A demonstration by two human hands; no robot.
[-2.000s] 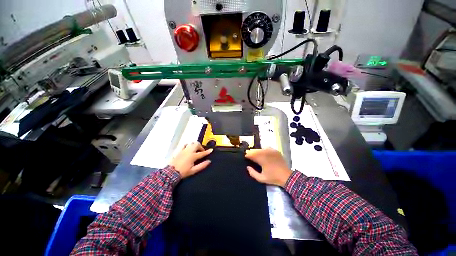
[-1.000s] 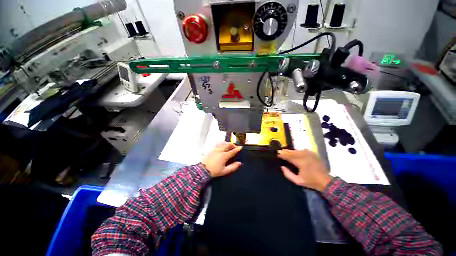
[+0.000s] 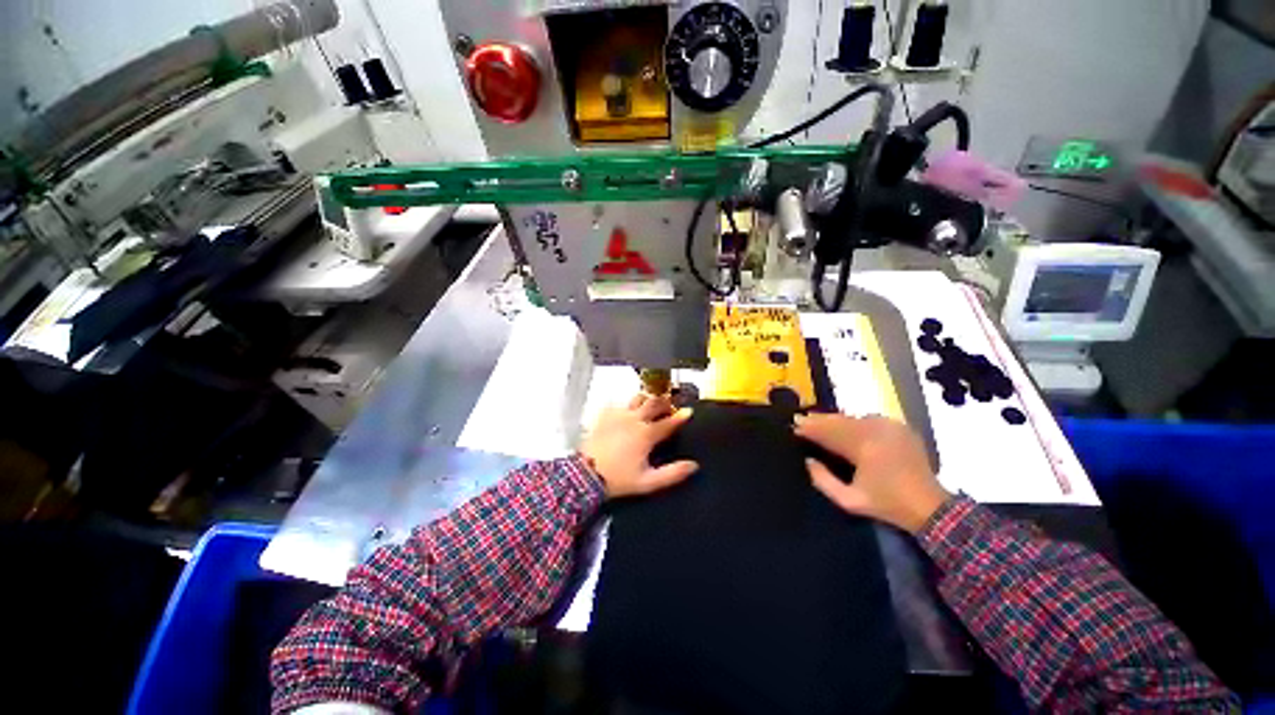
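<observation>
A black fabric panel [image 3: 741,559] lies flat in front of me and hangs over the table's front edge. Its far edge meets the yellow template [image 3: 759,349] with handwriting and holes, beside and partly under the sewing machine head [image 3: 622,314]. My left hand [image 3: 636,450] lies palm down on the panel's far left corner, thumb spread inward. My right hand [image 3: 881,468] lies palm down on its far right corner, thumb also spread inward. Neither hand visibly pinches the cloth. Black round patches [image 3: 968,374] lie scattered on the white sheet [image 3: 1000,461] at the right.
The green slotted bar [image 3: 517,179] crosses the machine head, below a red emergency stop [image 3: 503,81] and black dial [image 3: 713,56]. A lit control panel [image 3: 1079,296] stands right. Blue totes flank the table, left [image 3: 189,615] and right [image 3: 1161,454]. Another machine stands at the left.
The yellow template and black panel have shifted right under the machine head, and more of the template's handwriting shows. Both hands have moved right with them and keep the same pose.
</observation>
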